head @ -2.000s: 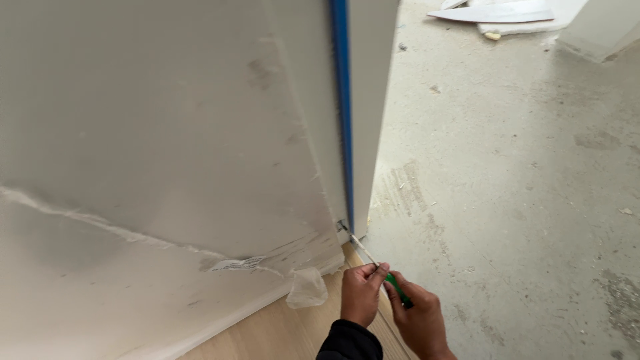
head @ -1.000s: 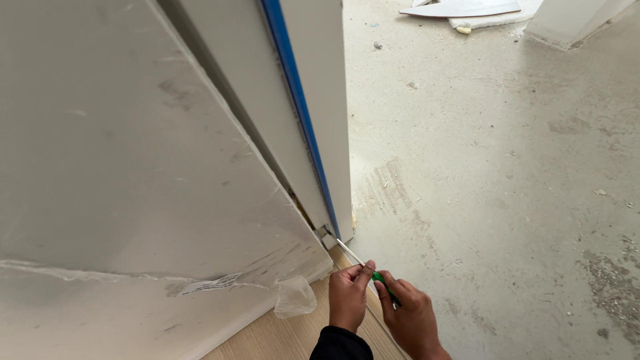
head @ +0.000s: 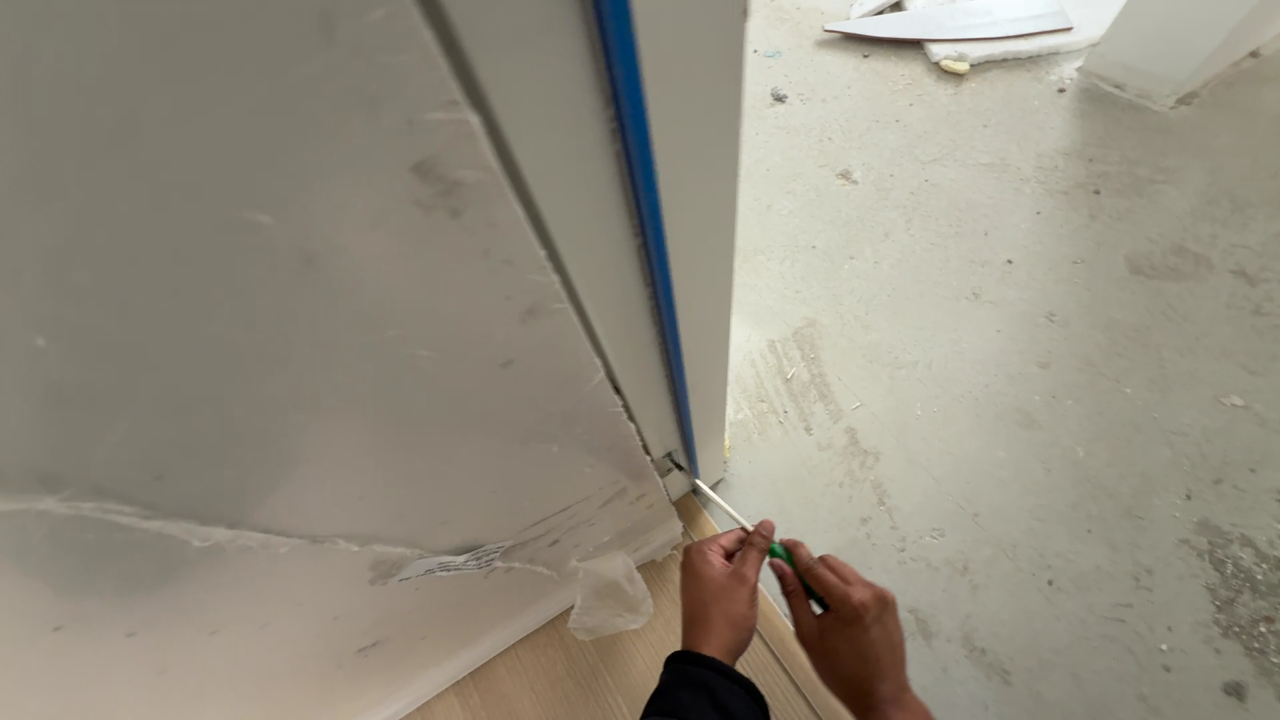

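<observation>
My right hand [head: 850, 615] grips the green and dark handle of a screwdriver [head: 722, 503]. Just ahead of it, my left hand [head: 722, 590] pinches the tool's shaft near the handle. The shaft points up and left to the foot of a light grey door frame [head: 695, 250], close to the lower end of a blue strip [head: 645, 190]. Beside the tip is a small metal fitting [head: 668, 463] at the bottom of the frame. Whether the tip sits in a screw is too small to tell.
A large panel under translucent plastic film [head: 300, 300] stands at the left, its film torn at the edge. Wood-look flooring [head: 560, 670] meets rough concrete floor [head: 980, 350] at the frame. A white pointed offcut [head: 950, 20] lies at the top right, near a white column base [head: 1165, 60].
The gap between the film-covered panel and the frame looks wider than two seconds ago, and the small metal fitting shows more plainly. Both hands keep their hold on the screwdriver.
</observation>
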